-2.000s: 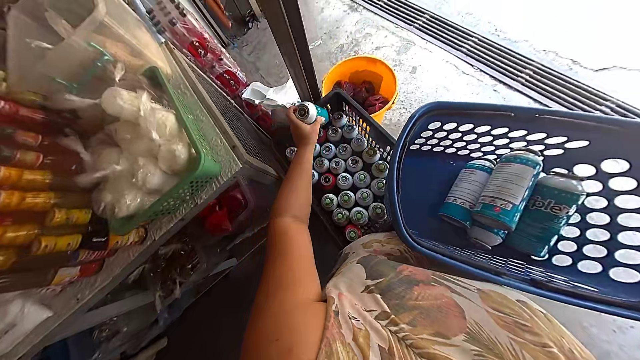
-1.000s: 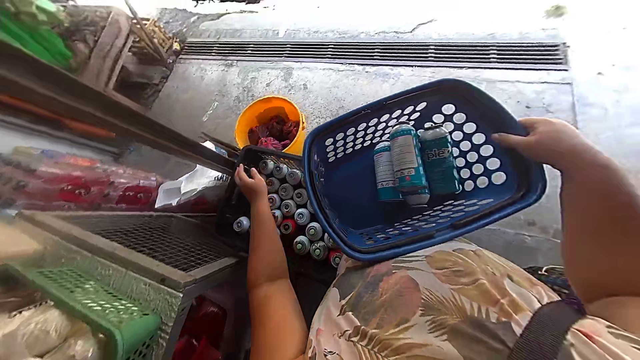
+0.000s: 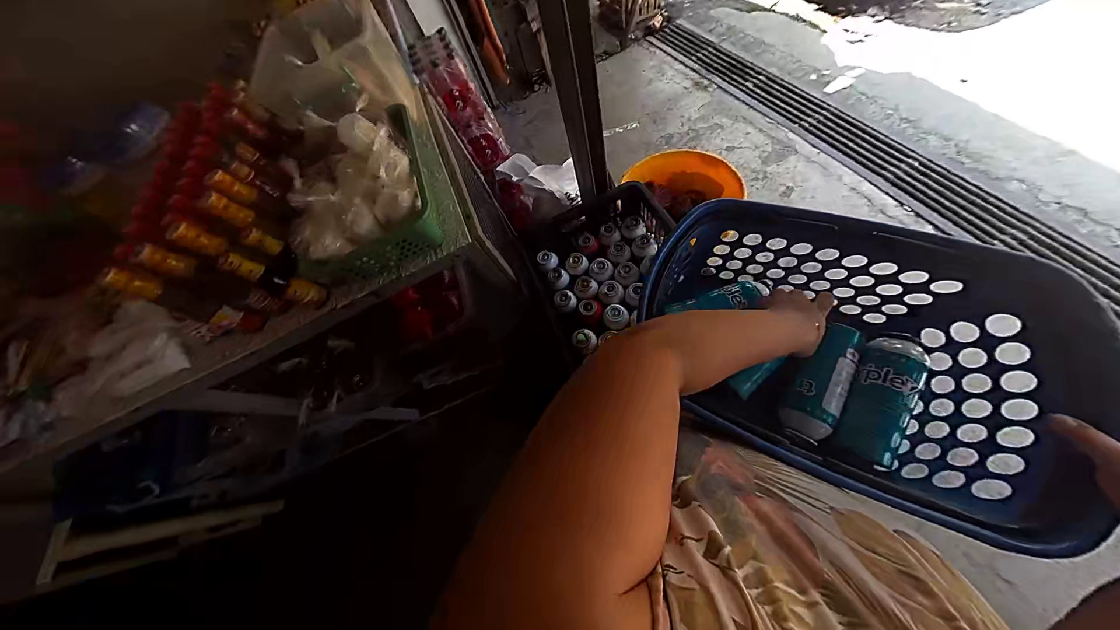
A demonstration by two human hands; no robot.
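My left hand reaches into a blue plastic basket with round holes, over several teal cans. It touches the cans there; whether it grips one I cannot tell. One teal can lies at the basket's left end, partly behind the hand, and another teal can lies to the right of it. My right hand is at the basket's right side, cut off by the frame edge. Left of the basket, a black crate holds several upright cans with pale tops.
An orange bucket with dark red contents stands behind the crate. On the left, a shelf carries bottles with red caps and a green basket of plastic bags. A dark metal post rises by the crate; a floor grate runs behind.
My left hand has moved from the black crate into the blue basket. More teal cans lie in the basket than in the earlier frames. The view has turned left since one second ago.
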